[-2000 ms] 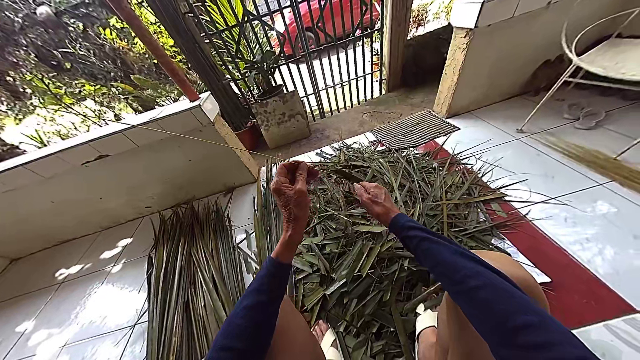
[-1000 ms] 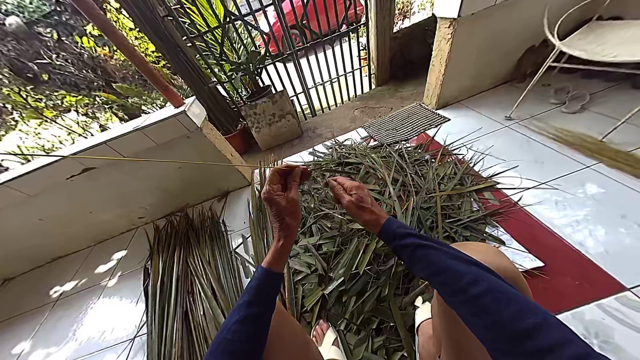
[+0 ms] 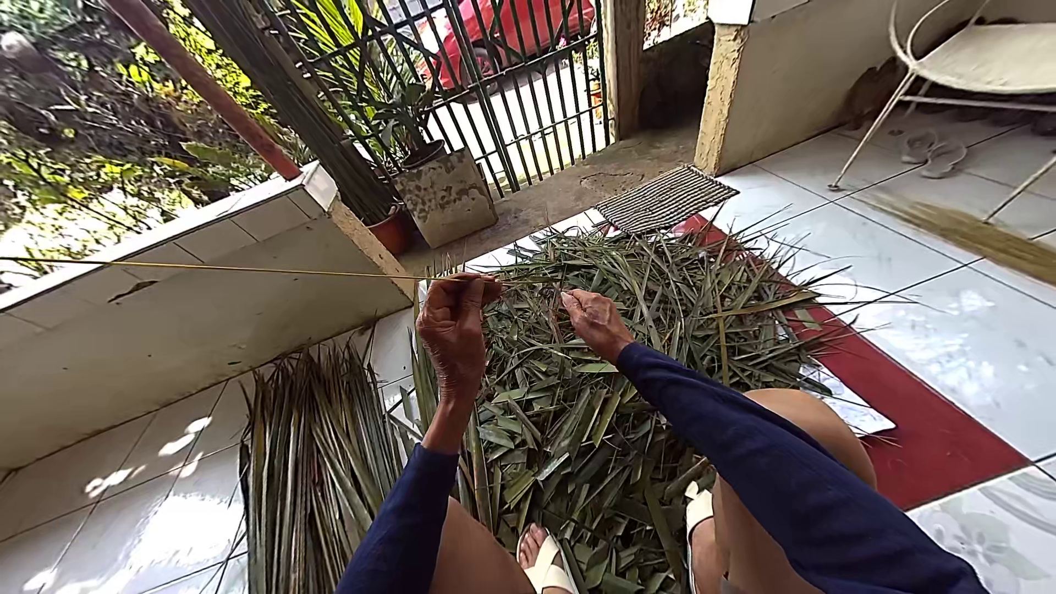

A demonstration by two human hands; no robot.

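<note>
A long thin palm leaf midrib (image 3: 247,268) stretches from the left edge of the view to my left hand (image 3: 458,330), whose fingers are closed on it. The midrib's thin end runs on past those fingers toward my right hand (image 3: 601,320). The right hand is a short way to the right, thumb against curled fingers; whether it grips a blade or the midrib's end cannot be told. Beneath both hands spreads a large pile of cut green leaf pieces (image 3: 594,412). Left of my left forearm lies a bundle of long palm leaves (image 3: 318,462).
My sandalled feet are at the pile's near edge. A striped mat (image 3: 667,200) lies beyond the pile, before a metal gate (image 3: 528,107). A low wall (image 3: 165,330) runs along the left. At right are a white metal chair (image 3: 990,62), slippers (image 3: 936,154) and a bundle of thin midribs (image 3: 973,235).
Two seconds ago my right hand held a green blade near my left hand; that blade no longer shows there. The midrib now lies more level across the left.
</note>
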